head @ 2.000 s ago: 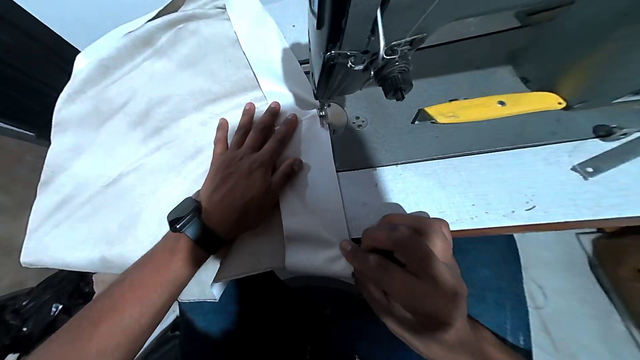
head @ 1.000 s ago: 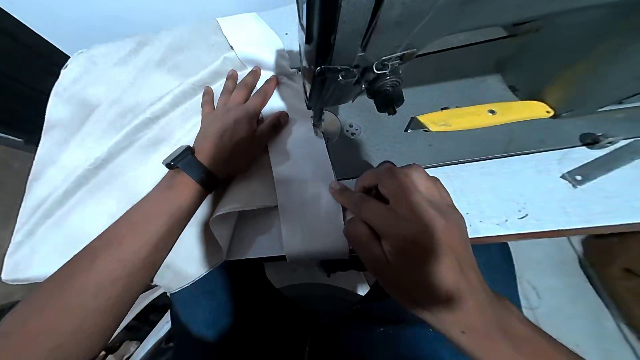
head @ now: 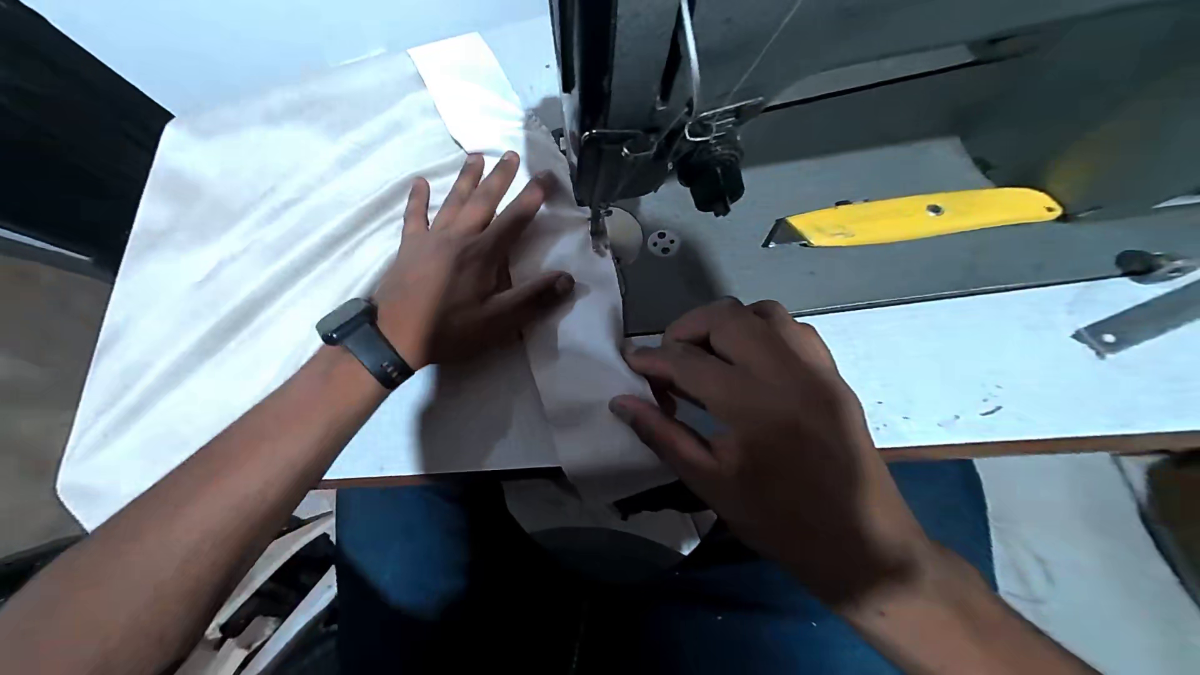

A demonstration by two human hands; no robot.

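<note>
A large piece of white fabric [head: 272,216] spreads over the left of the table, with a white fabric strip [head: 577,375] running along its right side. The strip passes by the presser foot [head: 599,230] of a sewing machine [head: 637,103]. My left hand [head: 469,262], fingers spread, lies flat on the fabric and strip, left of the foot; a dark watch is on that wrist. With thumb and fingertips, my right hand [head: 741,403] pinches the strip's right edge, nearer to me than the foot.
A yellow utility knife [head: 923,217] with its blade showing lies on the grey machine bed [head: 844,272]. A flat metal piece [head: 1139,319] lies on the white tabletop [head: 937,375] at the right. The table's front edge runs above my lap.
The large fabric's near edge has shifted away from my lap, showing tabletop below it. The strip's near end has turned toward the right. Both hands stay on the material.
</note>
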